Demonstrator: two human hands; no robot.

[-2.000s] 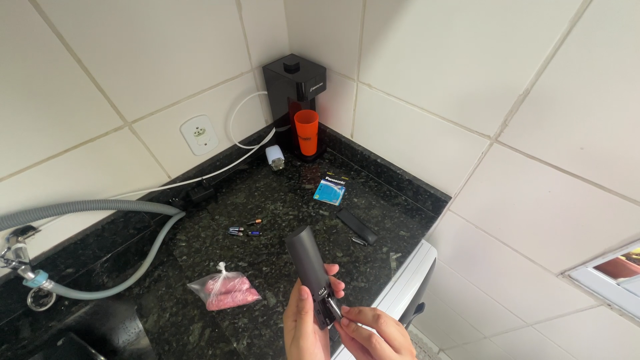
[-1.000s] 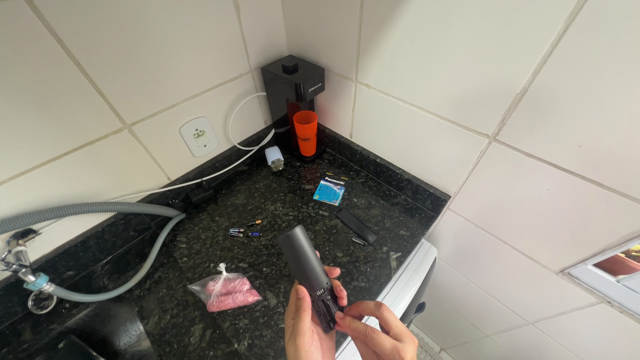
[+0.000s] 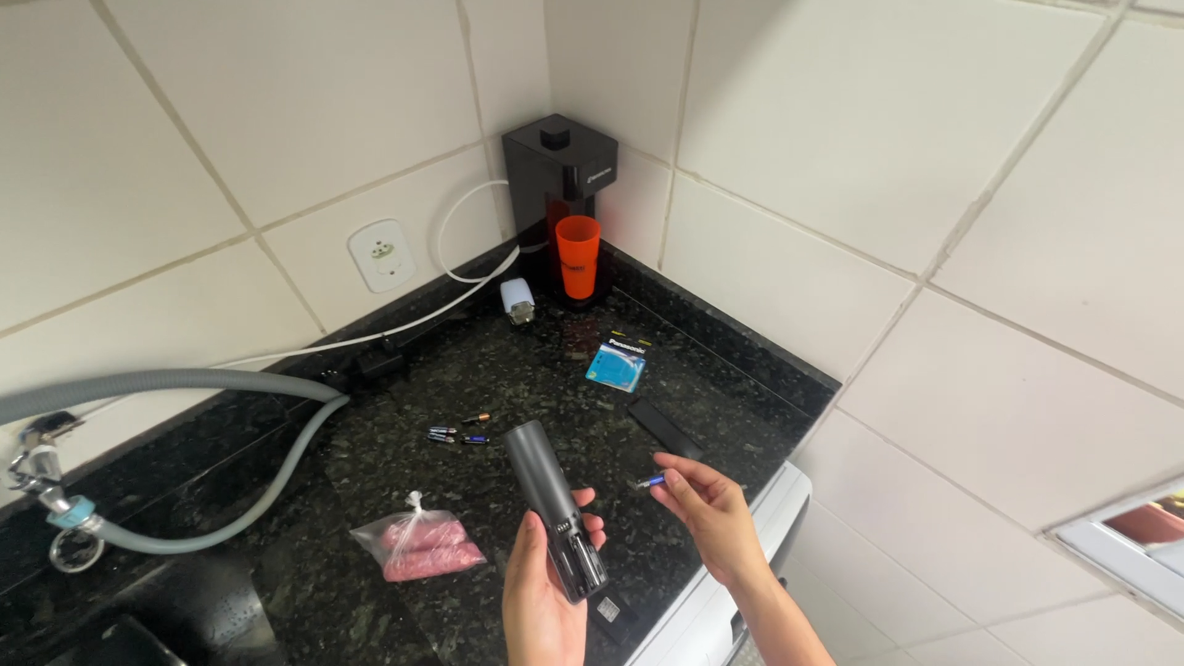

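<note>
My left hand holds a dark grey handheld device, tilted, with its battery compartment uncovered and facing up at the near end. Off to the right, my right hand pinches a small blue and silver battery between thumb and fingertips, above the counter. Just beyond that hand lies a flat black piece. Several loose batteries lie on the granite left of the device. A blue Panasonic battery card is farther back. Partly hidden behind my left hand is a dark flat item with a pale label.
An orange cup stands at a black dispenser in the corner, beside a white and clear object. A tied plastic bag of pink contents lies at left. A grey hose runs from a tap; a white appliance edge borders the right.
My right hand has moved away from the device's compartment, up and to the right, and a battery now shows in its fingers. My left hand still holds the device.
</note>
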